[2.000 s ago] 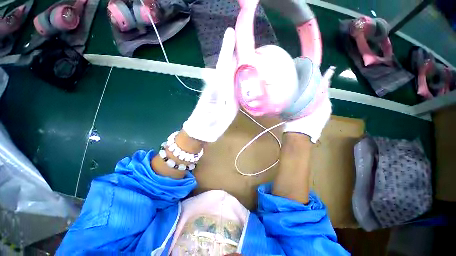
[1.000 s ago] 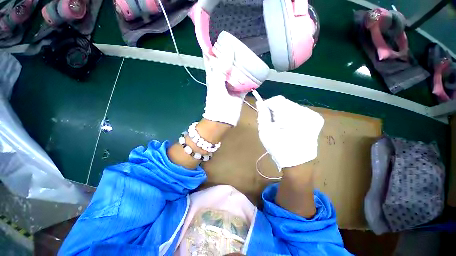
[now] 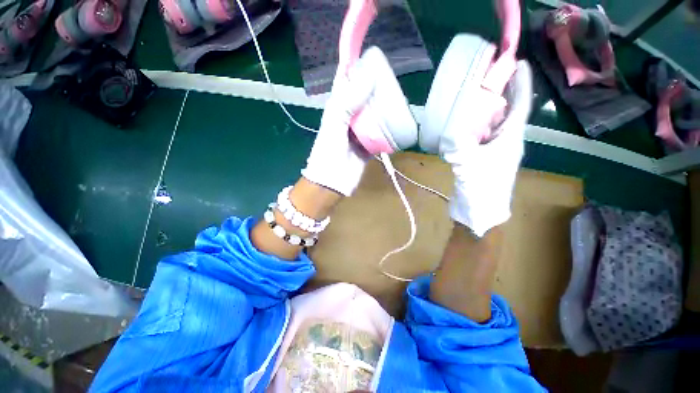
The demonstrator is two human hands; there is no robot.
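Note:
A pink and white headset (image 3: 458, 90) is held up above a brown cardboard mat (image 3: 537, 230), its cushions facing each other and its headband cut off by the top edge. My gloved left hand (image 3: 338, 142) grips the left ear cup. My gloved right hand (image 3: 491, 157) grips the right ear cup from its outer side. A thin white cable (image 3: 411, 222) hangs from the lower edge of the left cup, where its plug end sits, and loops over the cardboard.
More pink headsets lie on grey pouches (image 3: 602, 104) along the belt behind a pale rail (image 3: 222, 83). A black fan-like square (image 3: 113, 86) sits at left. A grey pouch stack (image 3: 629, 280) is at right. A plastic sheet (image 3: 54, 238) hangs at the left edge.
My right hand has moved from the cable end at the left cup up to the right cup and now holds it. The plug remains at the left cup, with the cable hanging loose.

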